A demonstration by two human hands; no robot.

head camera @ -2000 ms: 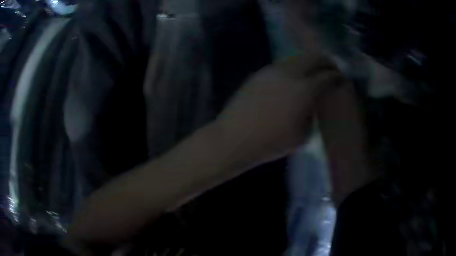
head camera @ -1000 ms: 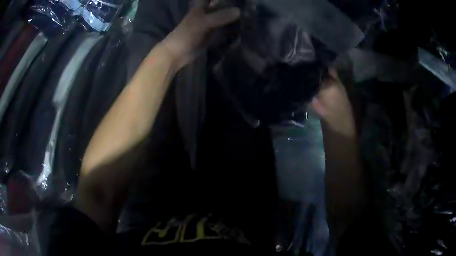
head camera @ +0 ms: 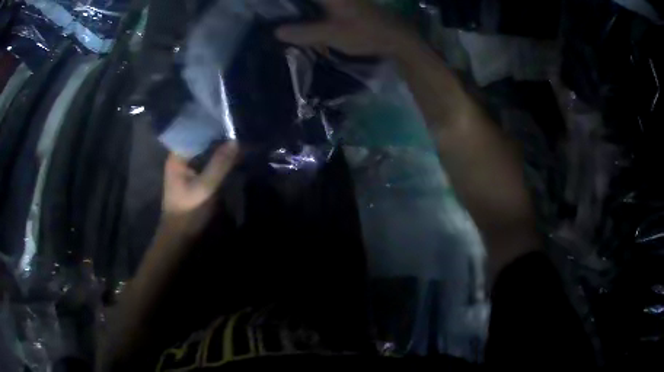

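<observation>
A dark poly-bagged garment [head camera: 273, 109] with clear shiny film and a pale strip along its left side is held up in front of me at the upper middle. My left hand [head camera: 195, 178] grips its lower left corner, thumb and fingers at the pale edge. My right hand [head camera: 342, 33] is blurred and reaches over the garment's top right from the right side. The fingers lie at the bag, but whether they grip it cannot be told.
Bagged garments [head camera: 54, 138] stand in a tight row of long folds on the left. More dark bagged clothing [head camera: 582, 167] is on the right. A green and pale floor strip [head camera: 408, 211] shows between. My dark top with yellow print is low in view.
The bagged garment has moved left and turned, showing its pale strip on the left. My left hand has moved down to its lower corner. My right hand has moved up and left over its top.
</observation>
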